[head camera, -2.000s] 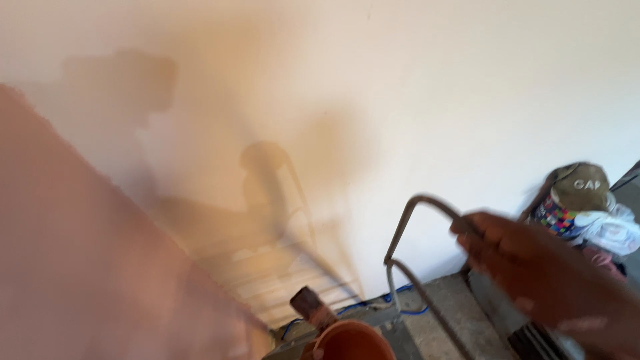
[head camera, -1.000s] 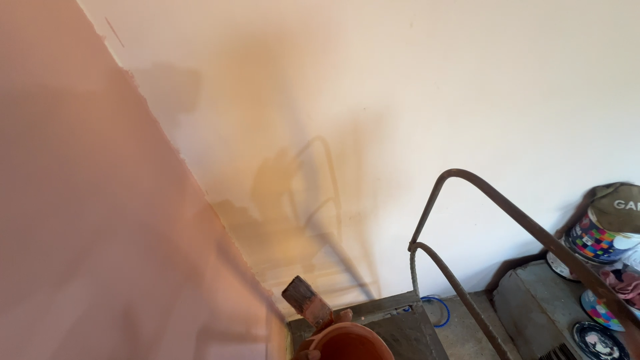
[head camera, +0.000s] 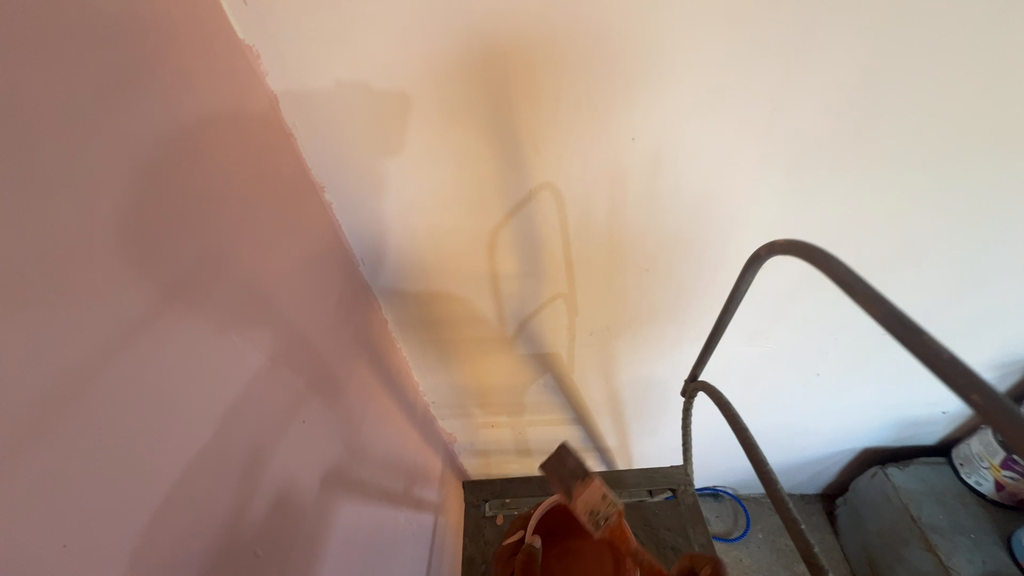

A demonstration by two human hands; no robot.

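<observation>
At the bottom centre, an orange pot (head camera: 564,544) is cut off by the frame's lower edge. My left hand (head camera: 518,556) grips its left side, with the thumb at the rim. A paint-stained flat paintbrush (head camera: 596,504) lies slantwise across the pot's opening, its dark bristles pointing up and left. The brush's handle runs down to my right hand (head camera: 696,565), which is closed around it; only a small, blurred part of that hand shows. A pink wall (head camera: 192,264) meets a cream-white wall (head camera: 720,160) along an uneven edge.
A bent metal rail (head camera: 880,308) with a second curved bar (head camera: 748,448) rises at right. Under the pot is a dark, metal-edged platform (head camera: 480,528). Blue rope (head camera: 744,520), a grey block (head camera: 904,512) and a paint bucket (head camera: 988,468) are lower down. Shadows fall on both walls.
My right hand was on the metal rail two seconds ago and is now at the paintbrush's handle. The brush has shifted right across the pot, away from my left hand.
</observation>
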